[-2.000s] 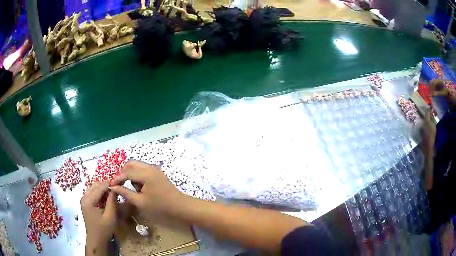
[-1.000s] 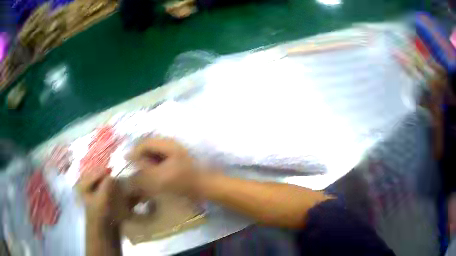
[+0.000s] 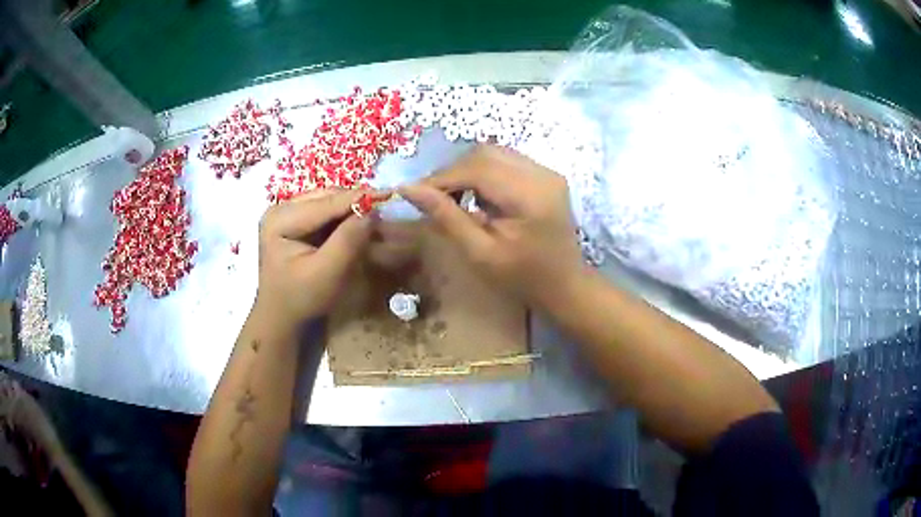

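My left hand (image 3: 308,247) holds a small red part (image 3: 363,205) between thumb and fingertips, above the cardboard pad's far edge. My right hand (image 3: 505,217) meets it from the right, its fingertips pinching a tiny pale piece (image 3: 394,196) close to the red part; whether the two touch is too small to tell. The white glue pot (image 3: 404,305) stands on the stained brown cardboard pad (image 3: 475,328). Thin bamboo sticks (image 3: 444,368) lie along the pad's near edge. A heap of red parts (image 3: 343,141) lies beyond my left hand.
White parts (image 3: 485,113) spread right of the red heap. A large clear bag of white parts (image 3: 707,192) lies right. More red heaps (image 3: 151,232) lie left. Clear blister trays (image 3: 889,242) are far right. A metal post (image 3: 81,76) rises upper left. A person's arm (image 3: 50,444) shows lower left.
The camera view has turned left and down, so the pad and hands appear nearer the centre. My hands, slightly apart in the blurred earlier frame, are now close together at the fingertips.
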